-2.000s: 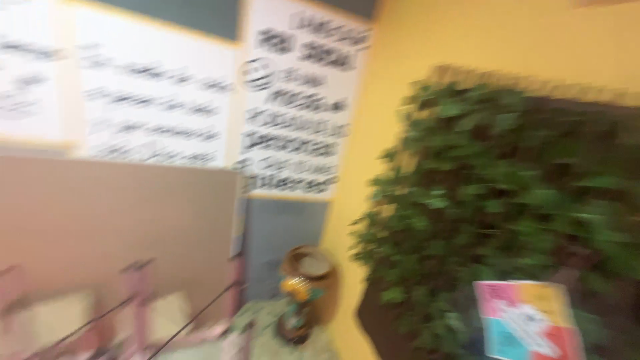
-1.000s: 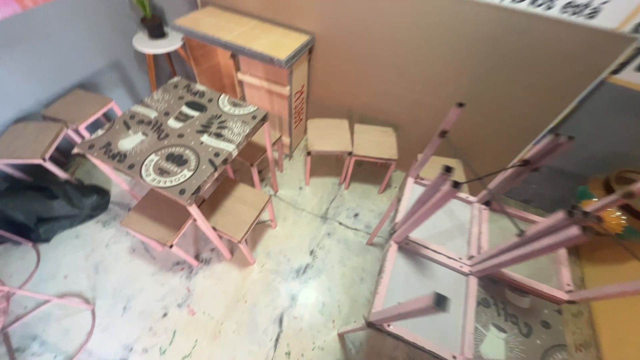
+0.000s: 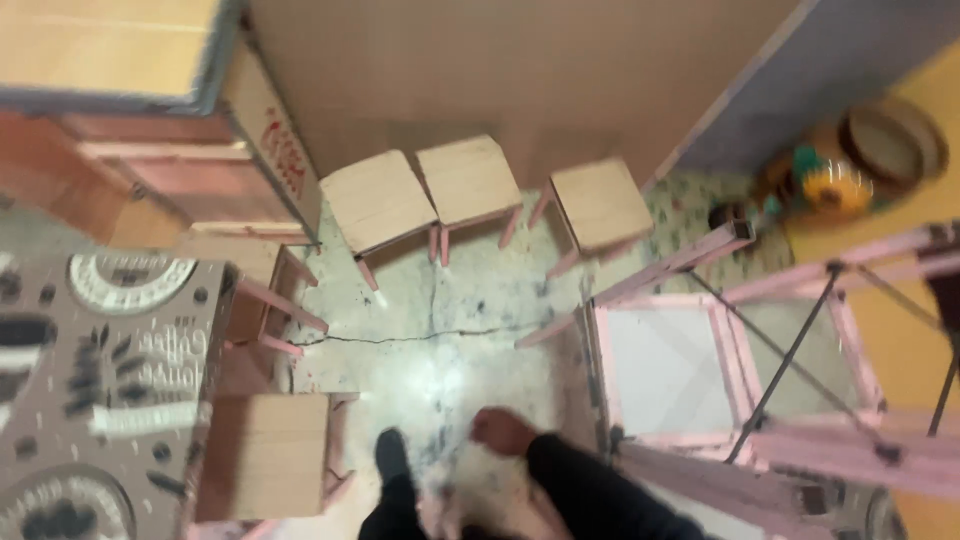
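My right hand [image 3: 501,431], in a dark sleeve, is low in the middle of the view, over the floor. Its fingers look curled, and nothing shows in them. Left of it are a dark shoe [image 3: 391,454] and trouser leg. A blurred pinkish shape lies at the bottom edge; whether it is my left hand, I cannot tell. The nearest stool [image 3: 281,454], with a wooden seat and pink legs, stands at the lower left beside a printed table [image 3: 150,337]. To the right of my hand are pink metal frames [image 3: 731,360] with legs sticking up.
Two wooden-topped stools [image 3: 379,199] [image 3: 469,180] stand close together by the brown panel [image 3: 525,67], with another stool [image 3: 600,202] to their right. A wooden counter [image 3: 105,45] is at the upper left. A sunflower decoration [image 3: 832,191] and a round brown pot [image 3: 892,142] are at the upper right.
The view has swung from the wall and greenery down to the furniture and floor. My right hand and a shoe show now; neither earlier frame shows them.
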